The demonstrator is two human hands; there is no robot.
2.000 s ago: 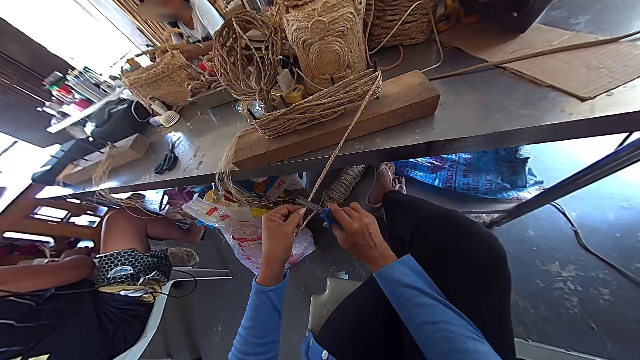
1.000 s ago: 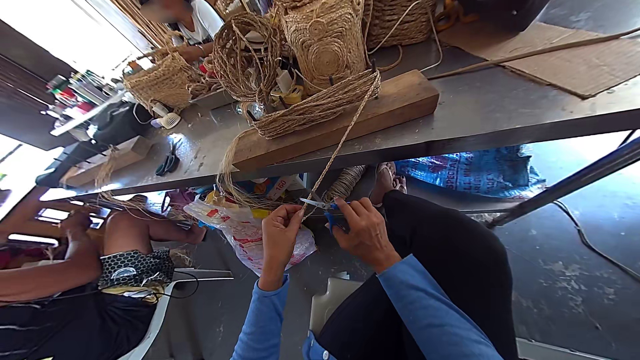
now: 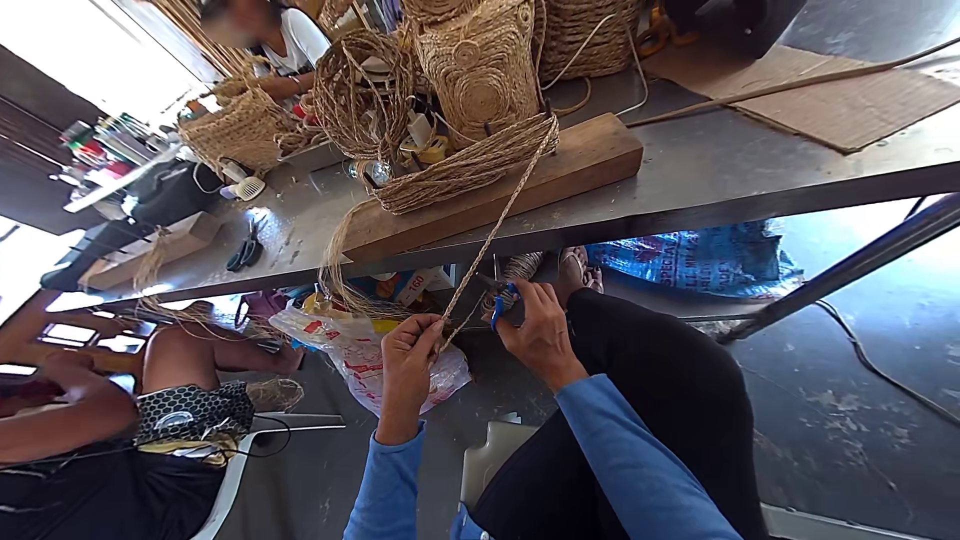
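Note:
My left hand (image 3: 411, 350) pinches the lower part of a braided natural-fibre cord (image 3: 491, 236). That cord slants up to a bundle of the same cord (image 3: 465, 171), wound around nails on a wooden block (image 3: 592, 155) at the table's edge. To the right of the cord, my right hand (image 3: 537, 328) holds blue-handled scissors (image 3: 498, 300) by the handles, with the blades pointing up and left, apart from the cord. Loose pale fibres (image 3: 335, 259) hang from the block's left end over the edge.
Woven baskets (image 3: 480, 71) and a cord coil (image 3: 360, 97) stand behind the block on the metal table (image 3: 712, 169). Black-handled scissors (image 3: 245, 251) lie left. A plastic bag (image 3: 360, 349) is below the edge. One person (image 3: 300, 45) is across the table, another (image 3: 187, 405) sits left.
The scissors, close to the cord at my left fingers in the earlier frames, are now farther right of it with my right hand. The seated person's arm at left has moved.

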